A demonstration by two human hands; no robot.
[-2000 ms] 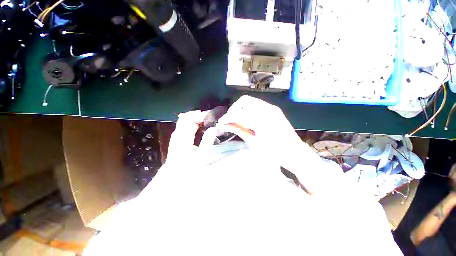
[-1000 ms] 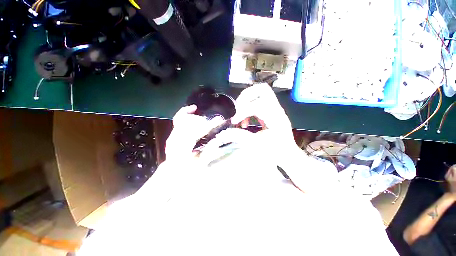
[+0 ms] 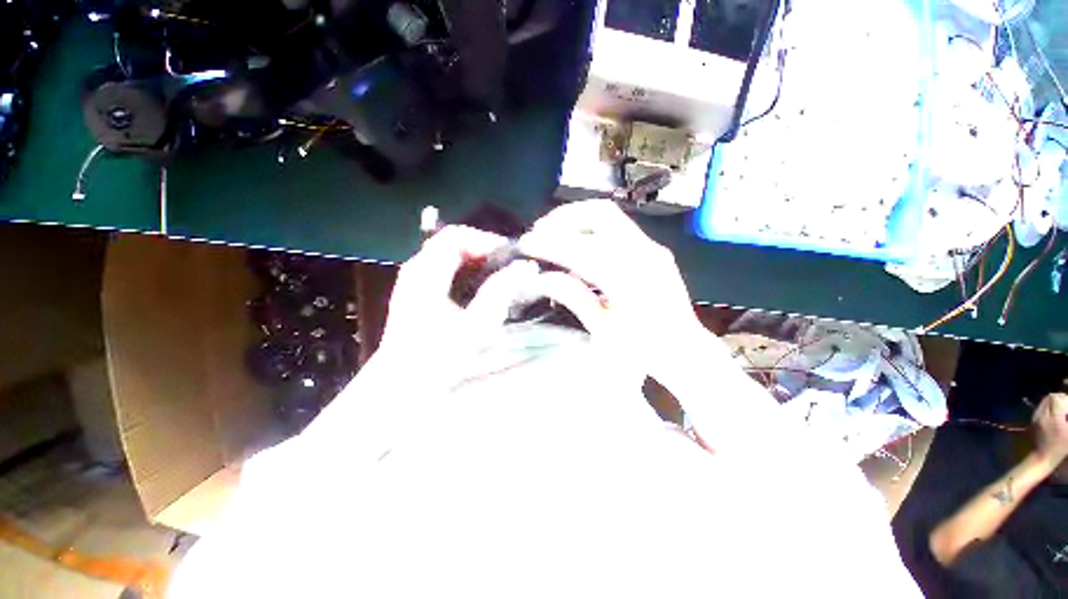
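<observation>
My left hand (image 3: 436,287) and my right hand (image 3: 615,252) are close together at the bench's front edge, both overexposed to near white. They hold a small dark housing (image 3: 498,254) between their fingers. Most of the housing is hidden by the fingers, so its shape is hard to tell. A small white connector (image 3: 430,218) stands out just above my left fingers. A reddish line shows at my left fingertips and another along my right fingers.
The white screw feeder (image 3: 656,100) and a blue-rimmed parts tray (image 3: 808,247) stand behind. Black wired units (image 3: 123,115) lie at left, pale wired parts (image 3: 972,140) at right. Cartons (image 3: 164,374) sit below the edge. Another person's arm (image 3: 995,503) is at lower right.
The housing showed a round dark face above my fingers a second ago; now the fingers cover most of it. The view has shifted, and the feeder appears tilted and further right.
</observation>
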